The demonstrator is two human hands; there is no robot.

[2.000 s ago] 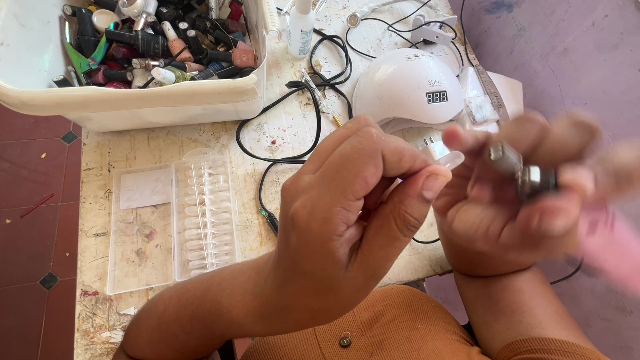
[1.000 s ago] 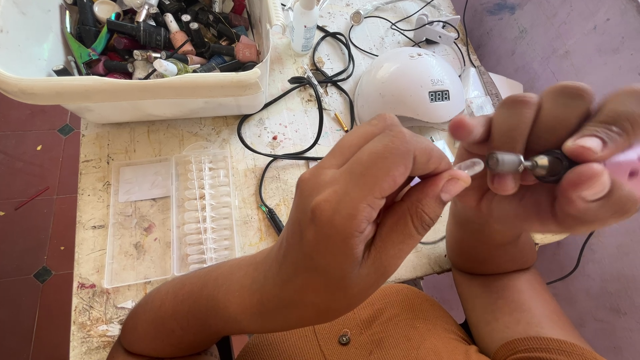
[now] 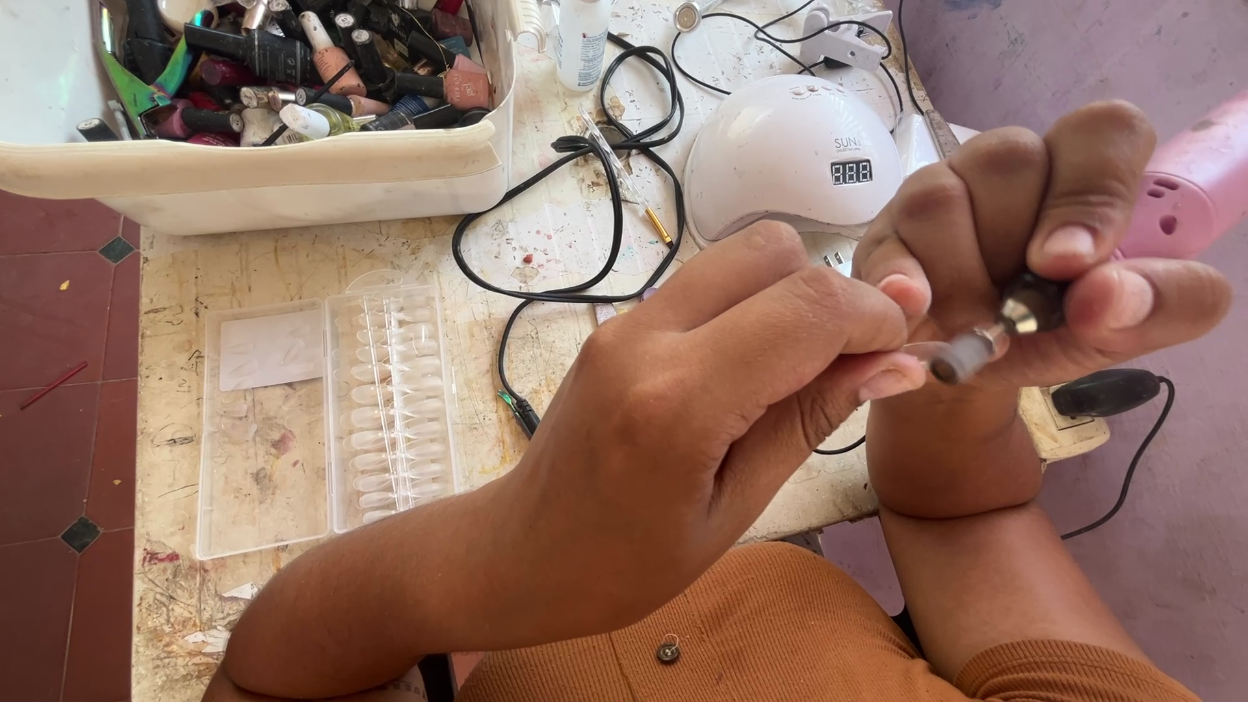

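Note:
My left hand (image 3: pixel 721 390) pinches a clear false nail tip (image 3: pixel 924 349) between thumb and fingers. In my right hand (image 3: pixel 1033 224) is an electric nail drill (image 3: pixel 1035 302), its dark and metal front end between thumb and fingers. The drill's grey cylindrical bit (image 3: pixel 963 357) is at the nail tip's outer end; whether they touch I cannot tell. Behind my right fingers shows a pink device (image 3: pixel 1185 190) with holes in its end, partly hidden. An open clear plastic case (image 3: pixel 331 419) of false nail tips (image 3: pixel 395 409) lies left of my left hand.
A white plastic bin (image 3: pixel 312 180) of nail polish bottles stands at the back left. Behind my hands are a white nail lamp (image 3: pixel 790 156), a looped black cable (image 3: pixel 619 224), a thin brush (image 3: pixel 658 224) and a white bottle (image 3: pixel 582 44). A black plug (image 3: pixel 1107 392) sits in a socket at right.
My right hand has turned and the drill bit now points down and left, at the nail tip's end. The pink device shows more fully. My left hand keeps its pinch on the nail tip.

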